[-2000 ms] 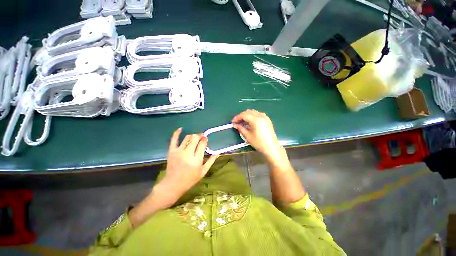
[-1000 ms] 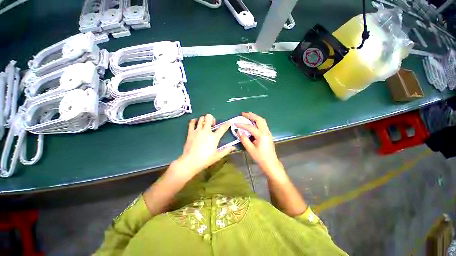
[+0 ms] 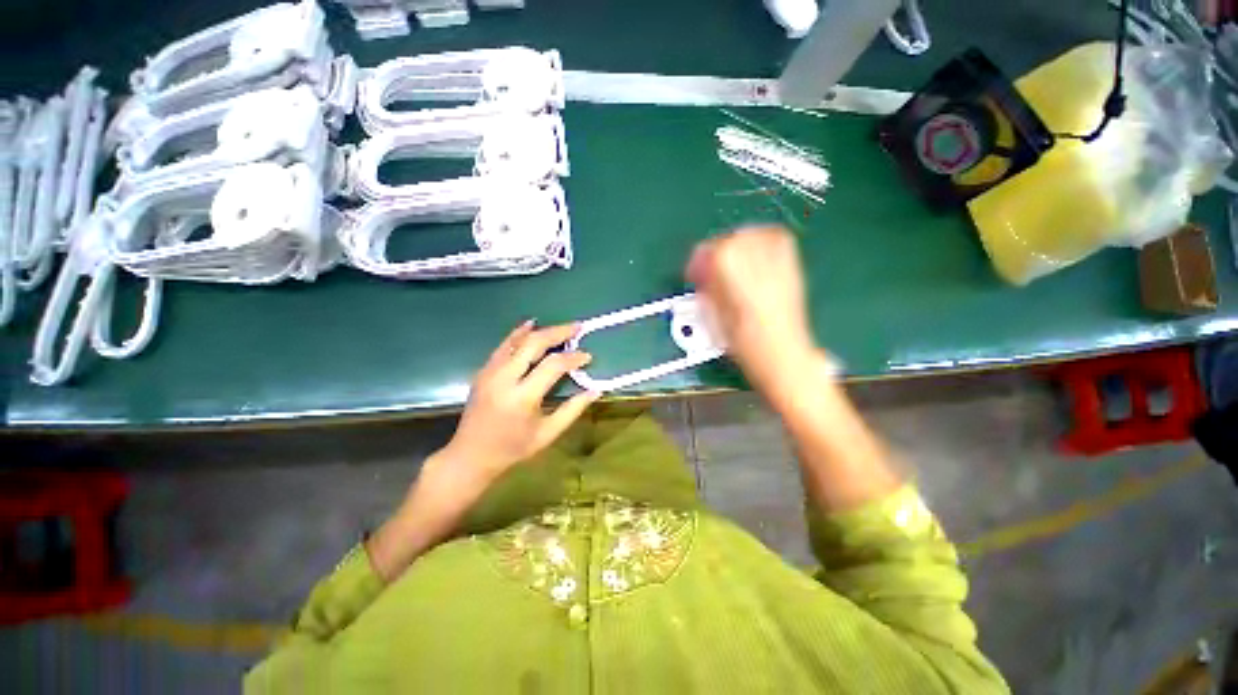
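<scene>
A white loop frame (image 3: 631, 379) lies flat near the bench's front edge, its rounded end to the left and its end with a round disc (image 3: 688, 325) to the right. My left hand (image 3: 523, 394) holds the rounded end between thumb and fingers. My right hand (image 3: 751, 296) is over the frame's right end, blurred, with its fingers curled; whether it grips anything is hidden. A loose pile of thin white strips (image 3: 774, 159) lies ahead of my right hand.
Stacked white frames with discs (image 3: 505, 224) stand at left, with loose frames (image 3: 116, 319) beyond them. A metal strip (image 3: 665, 90) with a post (image 3: 831, 52) crosses the bench. A black fan (image 3: 950, 141), yellow bundle (image 3: 1032, 224) and small brown box (image 3: 1178, 270) are at right.
My right hand has moved off the disc, forward and to the right, uncovering it. My left hand has shifted to the frame's rounded end. The camera view has shifted.
</scene>
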